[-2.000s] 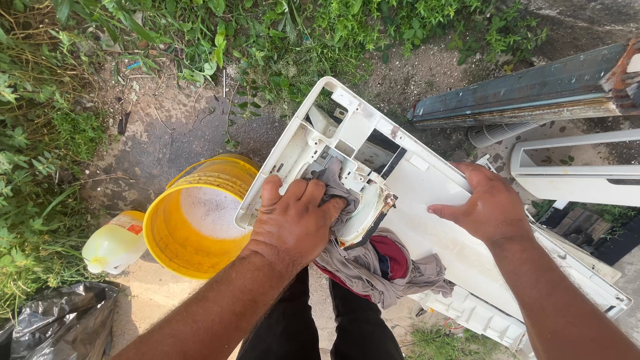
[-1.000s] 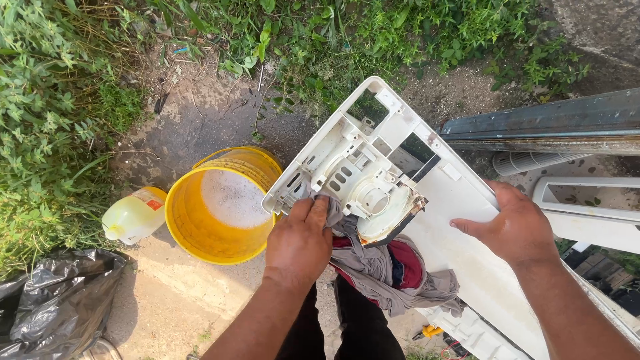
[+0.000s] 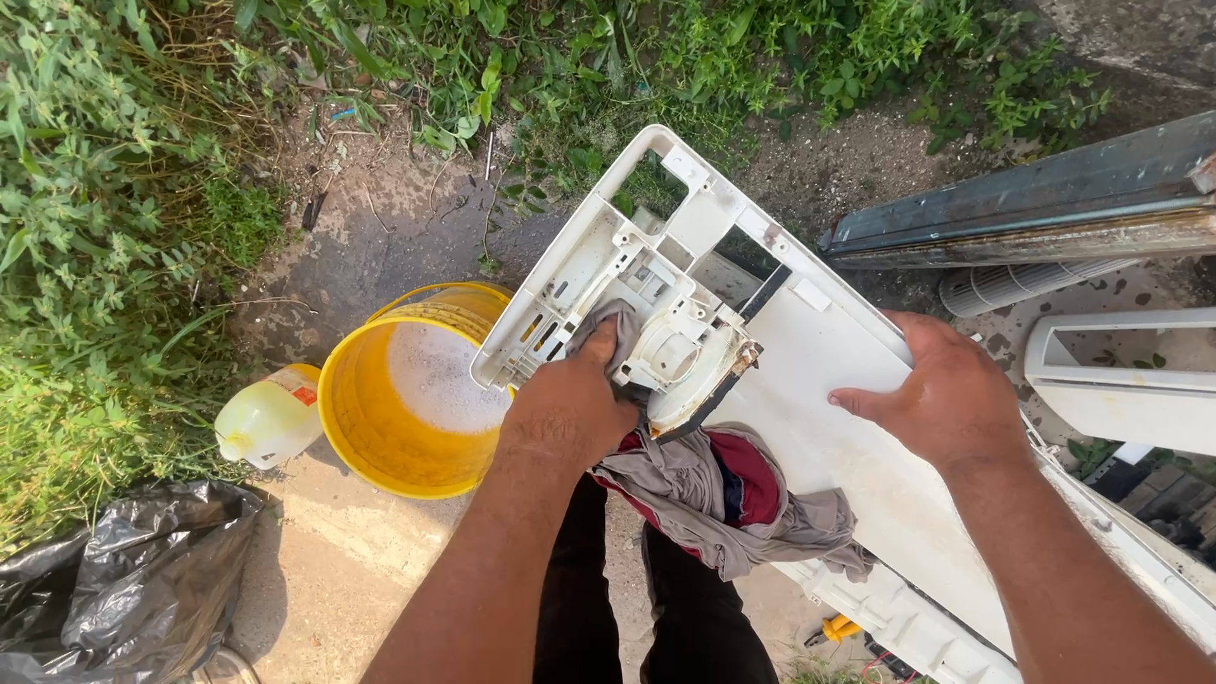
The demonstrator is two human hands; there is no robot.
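Observation:
A long white plastic appliance housing [image 3: 788,332] lies slantwise across the view, its molded end with a round socket at upper left. My left hand [image 3: 570,408] presses part of a grey cloth [image 3: 617,328] into the recesses beside that socket. The rest of the grey and dark red cloth [image 3: 722,503] hangs over the housing's lower edge. My right hand [image 3: 936,385] grips the upper right edge of the housing, the thumb lying on its flat inner face. The fingertips of my left hand are partly hidden in the cloth.
A yellow bucket [image 3: 347,427] of sudsy water stands left of the housing, beside a plastic jug [image 3: 271,418] of yellowish liquid. A black plastic bag [image 3: 161,579] lies lower left. At right are a long metal piece [image 3: 1026,209] and white plastic frame [image 3: 1121,380]. Yellow-handled pliers [image 3: 838,628] lie below.
My left hand has worked the cloth over different parts of the housing's molded end, from near the socket to its lower left side and back inward. My right hand keeps its hold on the edge.

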